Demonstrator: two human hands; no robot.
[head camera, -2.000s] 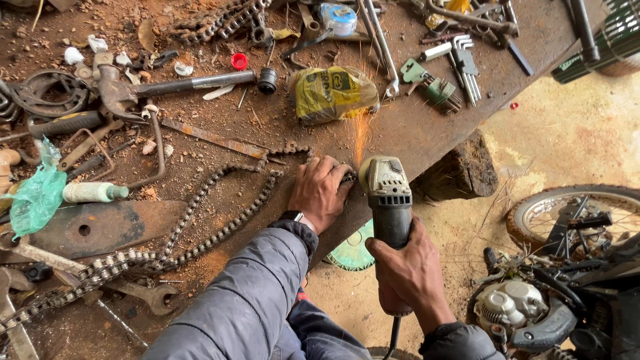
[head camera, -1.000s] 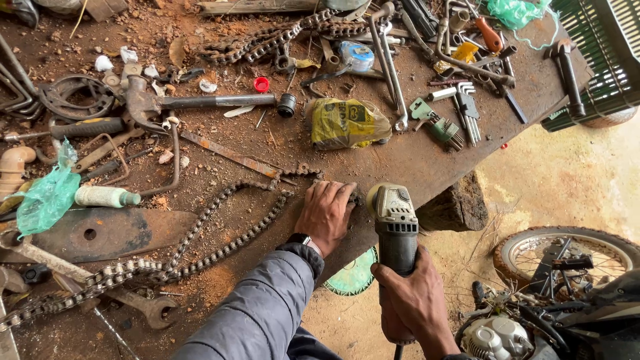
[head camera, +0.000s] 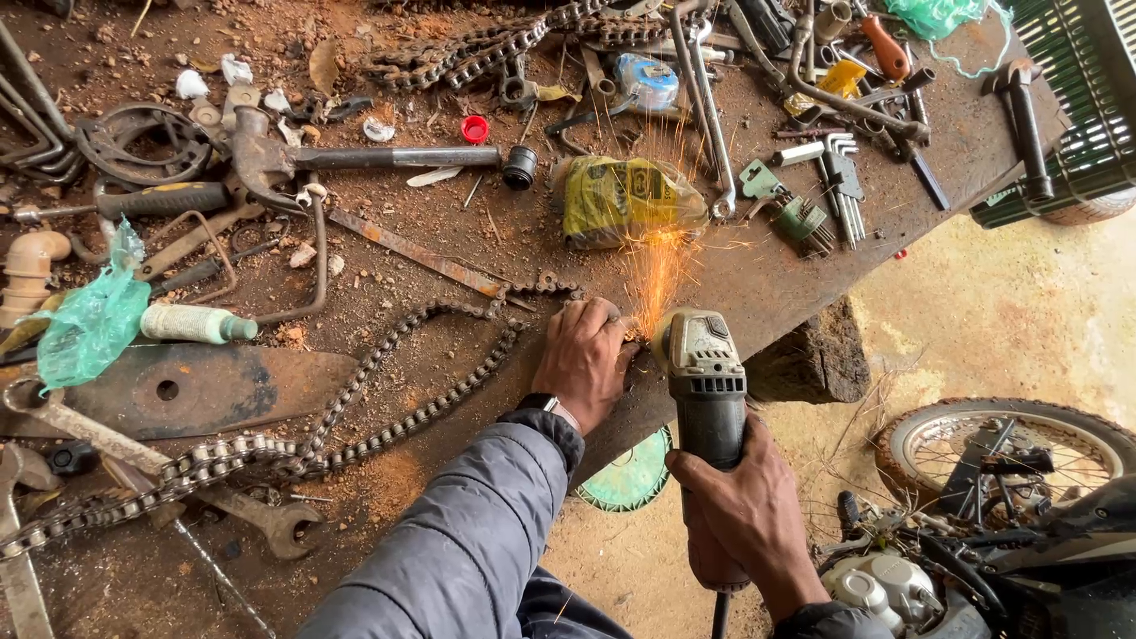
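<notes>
My right hand (head camera: 754, 506) grips the dark body of an angle grinder (head camera: 708, 382), its disc facing left at the bench edge. Orange sparks (head camera: 661, 275) fly from the disc toward a yellow plastic packet (head camera: 626, 200). My left hand (head camera: 586, 359), with a watch at the wrist, presses on the end of a roller chain (head camera: 470, 382) just left of the disc; the fingers hide most of the part held there. The chain loops leftward over the dirty bench, past a rusty flat metal blade (head camera: 195, 390).
A claw hammer (head camera: 382, 158), open-end wrenches (head camera: 284, 528), hex keys (head camera: 843, 191) and a second heap of chain (head camera: 497, 44) lie about the bench. Below its right edge are a wood block (head camera: 812, 355), a motorcycle wheel (head camera: 1012, 444) and engine (head camera: 887, 590). A green crate (head camera: 1092, 115) stands upper right.
Sparks show two seconds ago, hardly any one second ago, and a bright spray now. Both hands keep their hold beside each other. The view has shifted somewhat.
</notes>
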